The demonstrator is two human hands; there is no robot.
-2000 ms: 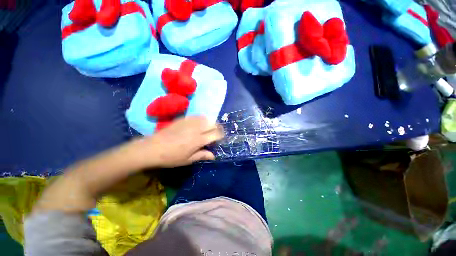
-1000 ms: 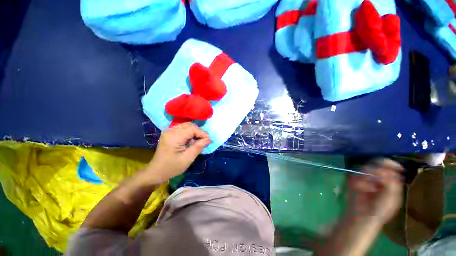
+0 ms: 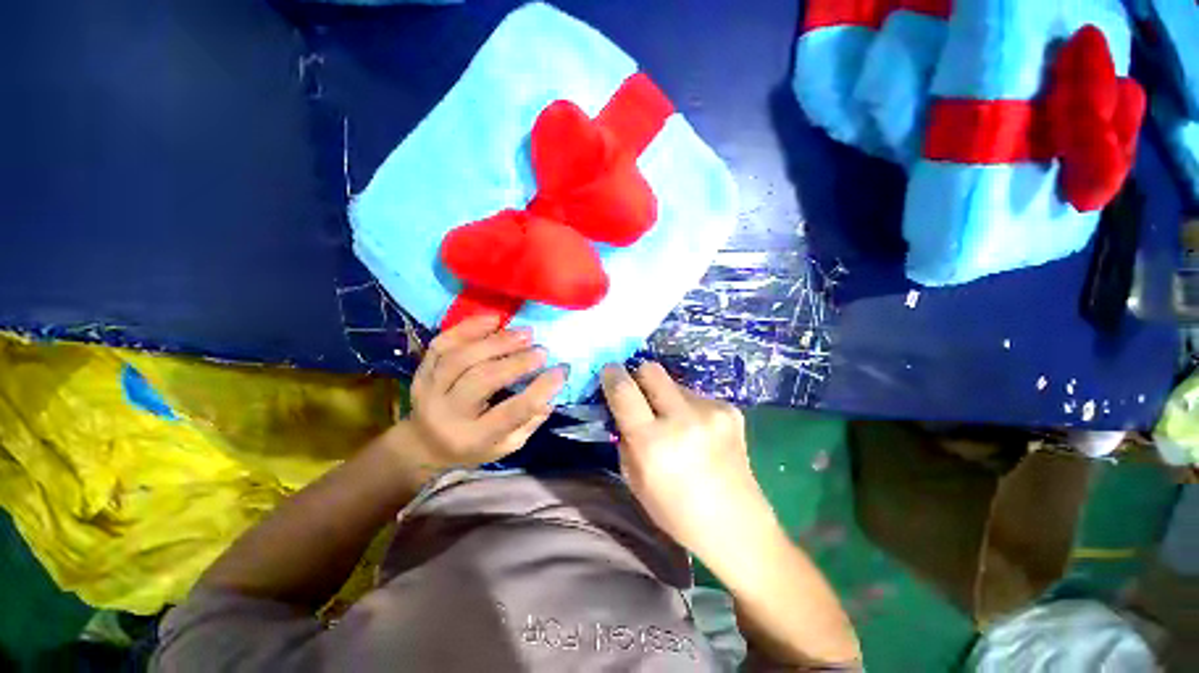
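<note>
A light-blue plush gift box (image 3: 434, 184) with a red ribbon band and a puffy red bow (image 3: 533, 256) lies tilted at the table's front edge. My left hand (image 3: 484, 392) grips its near edge, at the lower end of the band, with fingers curled. My right hand (image 3: 677, 447) is close beside it, fingertips pinched at the plush's near corner. A small pale, shiny shape shows between the two hands; I cannot tell what it is. No needle can be made out at my right fingertips.
More blue plush boxes (image 3: 993, 217) with red bands stand at the right on the dark-blue table (image 3: 145, 171). A black object (image 3: 1112, 270) lies beside them. Thread scraps (image 3: 769, 316) lie right of the plush. A yellow sack (image 3: 158, 487) hangs at lower left, a cardboard box (image 3: 1032, 519) at lower right.
My right hand has come back from the far right, where it held a taut thread, to the plush's near edge. My left hand remains on the plush. The view has shifted closer.
</note>
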